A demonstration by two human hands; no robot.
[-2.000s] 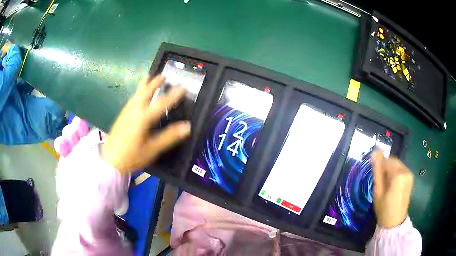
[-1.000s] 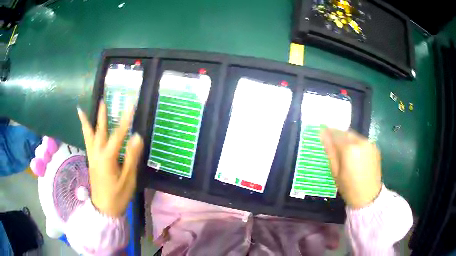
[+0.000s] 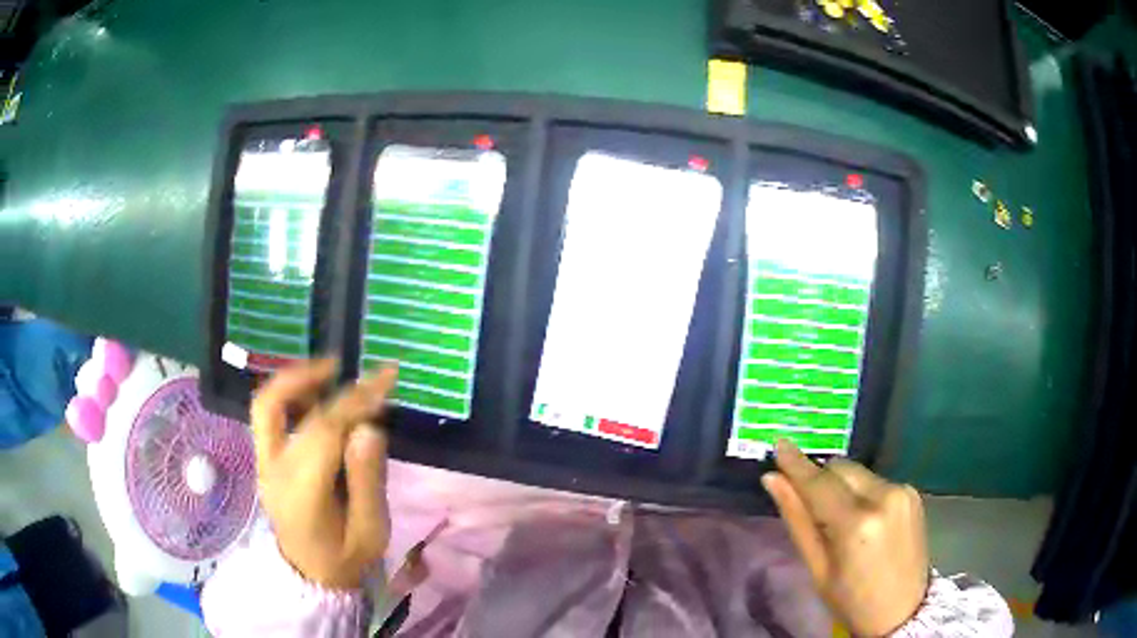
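Observation:
A long black four-slot tray point(image 3: 526, 287) lies before me with a phone in each slot. The far left phone point(image 3: 272, 249), the second phone point(image 3: 426, 287) and the far right phone point(image 3: 804, 337) show stacked green bars. The third phone point(image 3: 633, 287) is white with small green and red buttons at the bottom. My left hand point(image 3: 327, 467) is over the tray's near edge below the two left phones, fingers apart, partly blurred and empty. My right hand point(image 3: 848, 530) holds nothing; its index fingertip is at the lower edge of the far right phone.
A black small-parts tray point(image 3: 923, 62) with yellow bits stands at the back right, cut off above. Yellow tape point(image 3: 726, 87) lies behind the phone tray. Small loose bits point(image 3: 1001, 214) lie at right. A pink-and-white fan point(image 3: 187, 467) stands at lower left, near blue clothing point(image 3: 50, 374).
Both hands have moved down towards the phones' lower ends. The far left phone's screen is now mostly uncovered. The phone tray and small-parts tray sit slightly higher in view.

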